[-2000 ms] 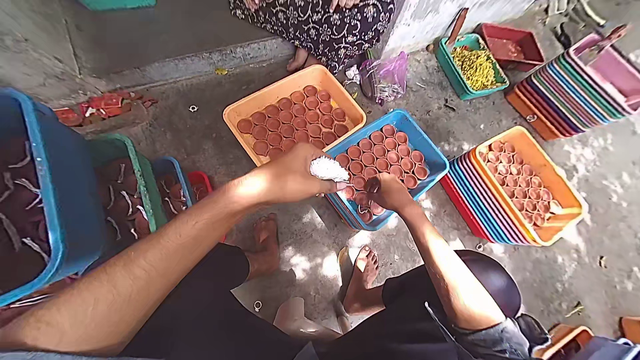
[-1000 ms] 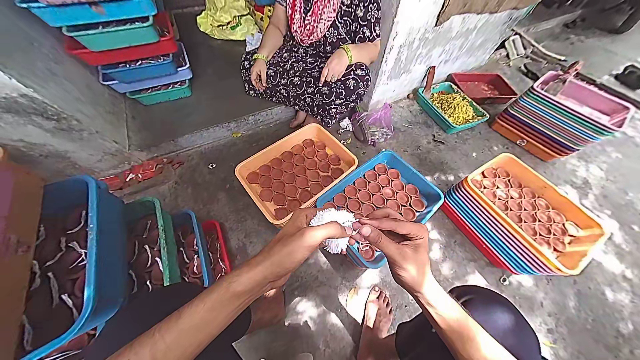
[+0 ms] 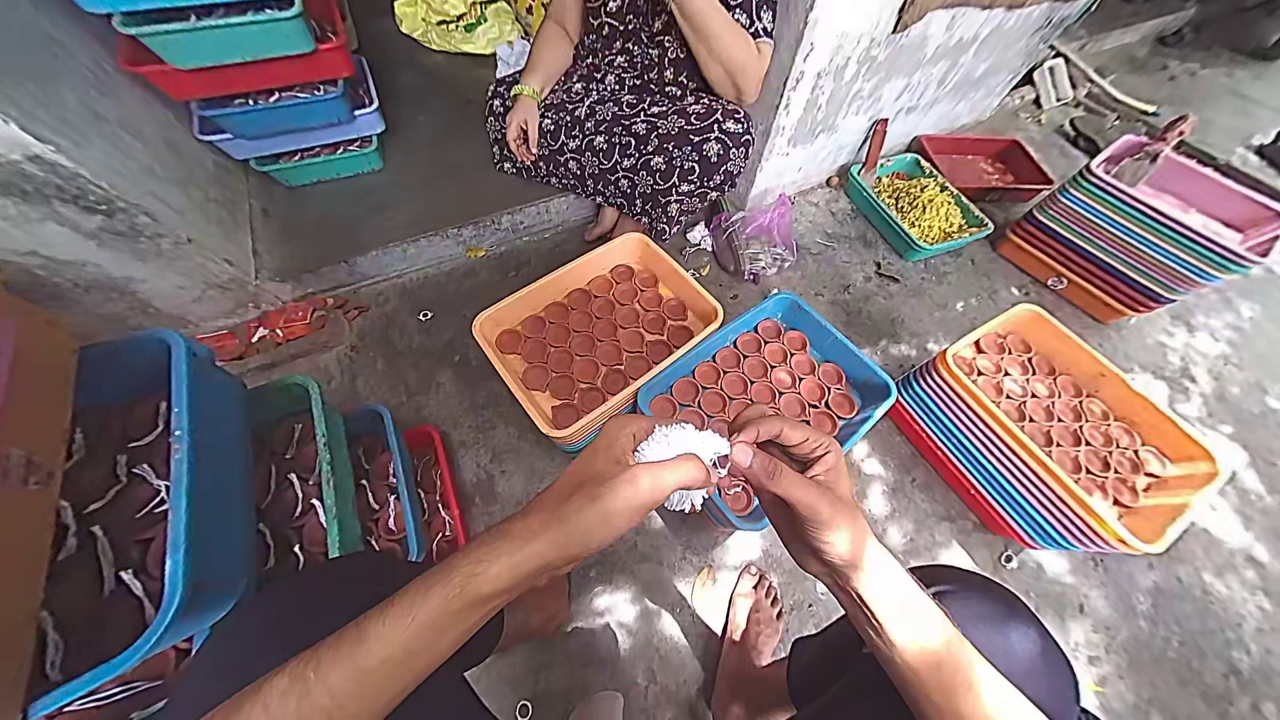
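Note:
My left hand (image 3: 610, 490) is closed around a bundle of white cotton wicks (image 3: 680, 455), whose ends stick out past the thumb. Thumb and forefinger of my right hand (image 3: 800, 475) meet at the edge of the bundle; whether a single wick is pinched between them cannot be told. Both hands are over the near edge of a blue plastic tray (image 3: 868, 385) with rows of small clay lamps (image 3: 760, 370). Touching it at the left, an orange tray (image 3: 500, 320) bears more clay lamps (image 3: 600, 330).
Left stand blue (image 3: 215, 480), green (image 3: 325, 450) and red (image 3: 455, 480) trays of lamps with wicks. Stacked trays (image 3: 1000, 470) with lamps on top are at right, another stack (image 3: 1130, 240) behind. A green tray (image 3: 900, 235) holds yellow material. A person (image 3: 630, 110) sits on the step.
My right hand was lower over the blue tray, apart from the wicks, two seconds ago; it then came up to the bundle. The seated person's one hand has risen from the lap. The view has shifted.

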